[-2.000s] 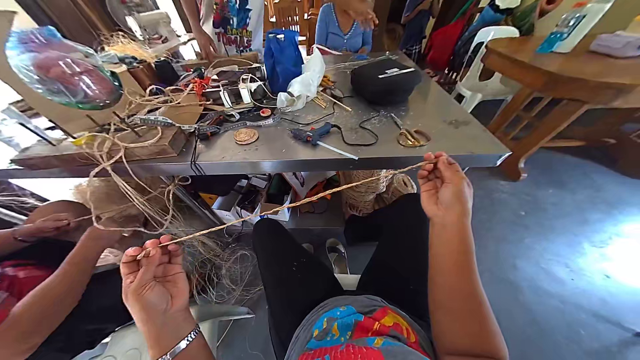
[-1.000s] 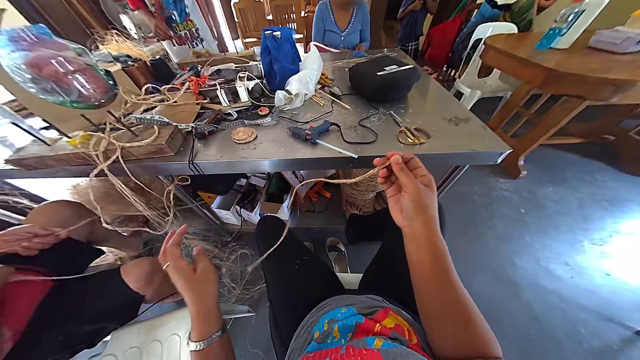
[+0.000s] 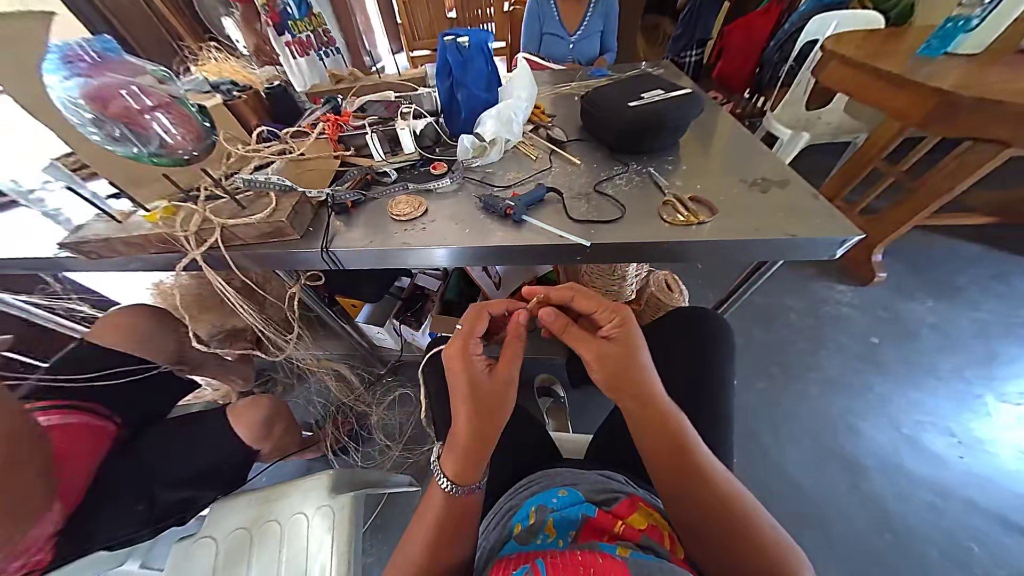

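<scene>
My left hand (image 3: 484,364) and my right hand (image 3: 600,340) meet above my lap, fingertips pinching the end of a natural fibre cord (image 3: 534,304) between them. A length of the cord (image 3: 424,384) hangs by my left thigh; its middle is hidden behind the left hand. On the metal table beyond lie a blue glue gun (image 3: 516,202) with a clear glue stick, a small coiled fibre disc (image 3: 407,207) and gold-handled scissors (image 3: 688,210).
A wooden block with upright metal rods (image 3: 264,222) holds draped cords at left. Behind are a black pouch (image 3: 640,112) and blue bag (image 3: 466,80). A seated person's knee (image 3: 260,428) and a white plastic chair (image 3: 272,528) are close at left. Fibre rolls (image 3: 662,298) sit under the table.
The cord was stretched between my hands, then hung from my right hand while my left was apart from it. Both hands have now come together at the cord's end.
</scene>
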